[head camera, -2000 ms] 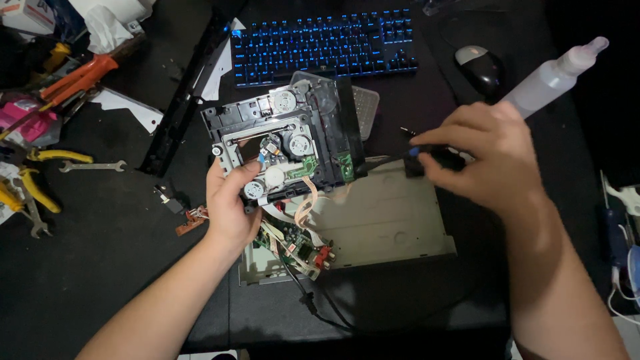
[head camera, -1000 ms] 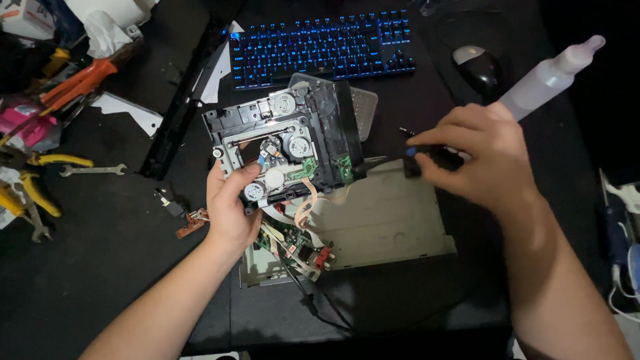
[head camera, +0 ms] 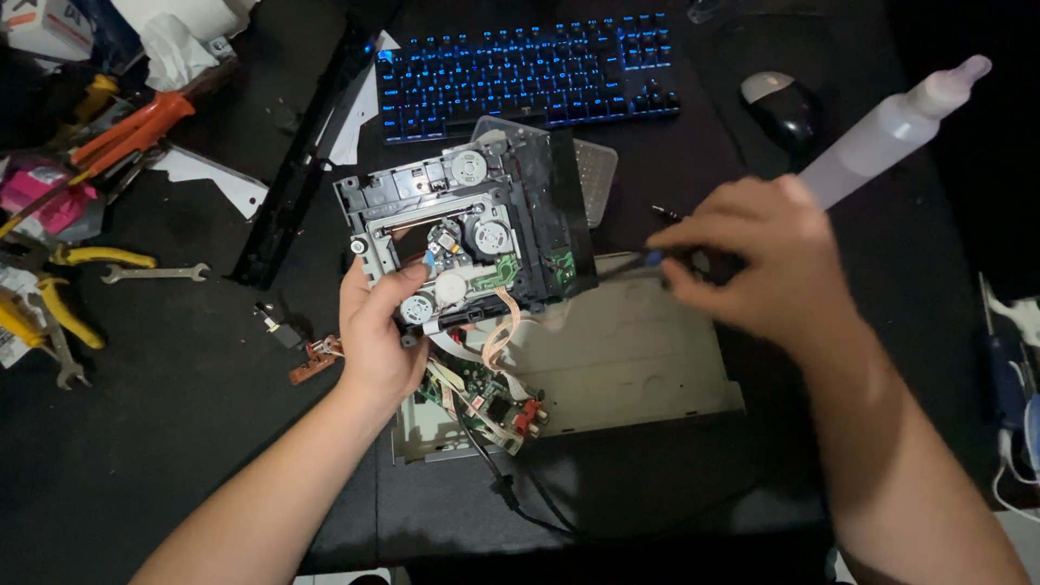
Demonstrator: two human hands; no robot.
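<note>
My left hand (head camera: 382, 333) grips the lower left corner of an optical disc drive mechanism (head camera: 463, 244), thumb on its frame, tilted over a flat metal chassis panel (head camera: 634, 349). Ribbon cables (head camera: 504, 329) run from it down to a green circuit board (head camera: 479, 398) with red connectors on the panel. My right hand (head camera: 747, 260), slightly blurred, pinches a dark, slim tool (head camera: 654, 258) with a blue part, seemingly a screwdriver; its thin end points left toward the mechanism's right edge. Whether the tip touches cannot be told. Behind the mechanism lies a clear plastic case (head camera: 597, 179).
A backlit keyboard (head camera: 528, 77), a mouse (head camera: 780, 106) and a translucent squeeze bottle (head camera: 886, 138) lie beyond my hands. At left are a long black plastic bezel (head camera: 301, 162), a wrench (head camera: 154, 273) and yellow-handled pliers (head camera: 69, 313). A black cable (head camera: 504, 487) trails near the front.
</note>
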